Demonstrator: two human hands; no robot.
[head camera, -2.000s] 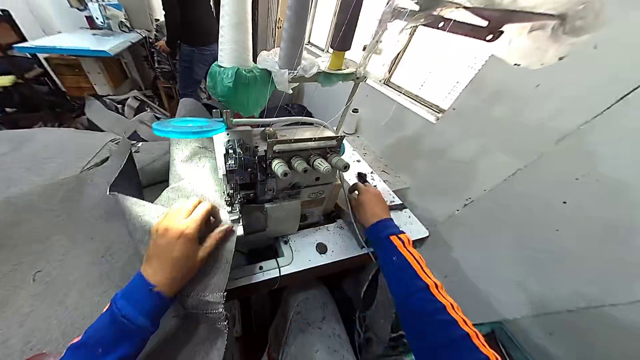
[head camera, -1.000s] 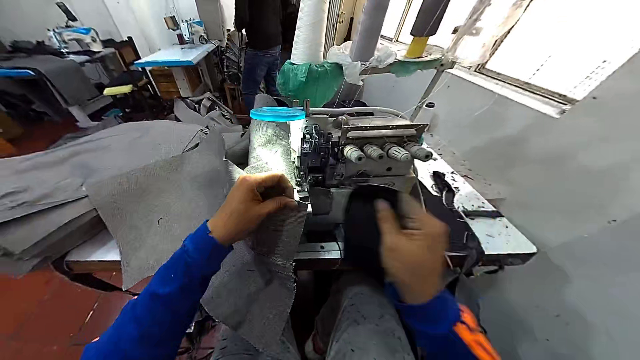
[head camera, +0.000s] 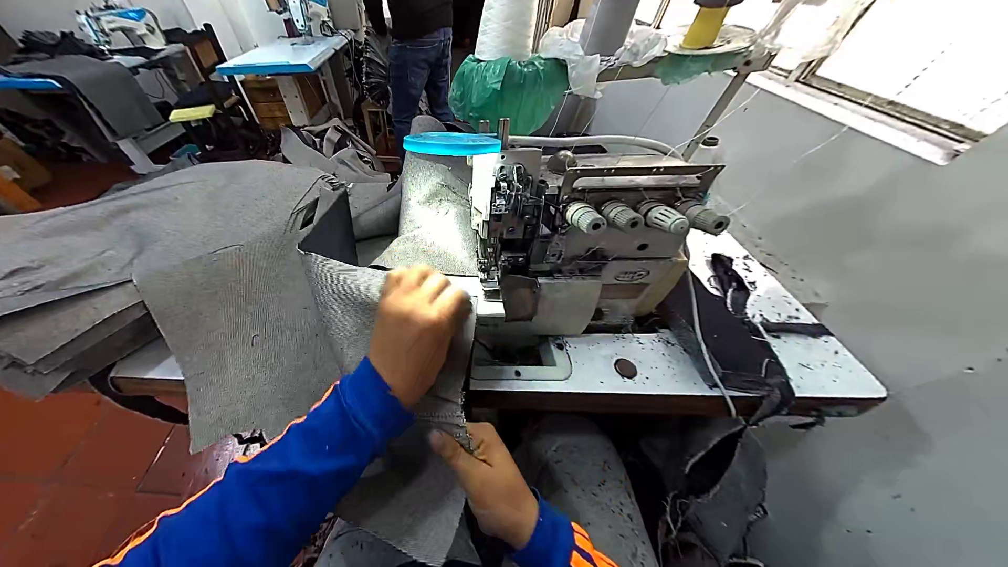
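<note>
An overlock sewing machine (head camera: 598, 244) with several tension dials stands on a white table. Just left of its needle area, a grey fabric panel (head camera: 346, 299) hangs over the table's front edge. My left hand (head camera: 417, 335) lies on this panel near the presser foot, its fingers curled on the cloth. Lower down, my right hand (head camera: 492, 480) pinches the panel's right edge by a seam, thumb on top. Dark fabric pieces (head camera: 728, 339) lie on the table right of the machine.
Stacked grey fabric (head camera: 71, 315) covers the left side. Thread cones (head camera: 504, 31) and a green plastic bag (head camera: 508, 90) are above the machine. A person (head camera: 421, 59) stands behind, near another sewing table (head camera: 287, 55). A grey wall (head camera: 906, 236) is at the right.
My right hand has moved from in front of the machine, beside a dark piece, down and left to the grey panel's edge. The dark piece now lies at the right of the table.
</note>
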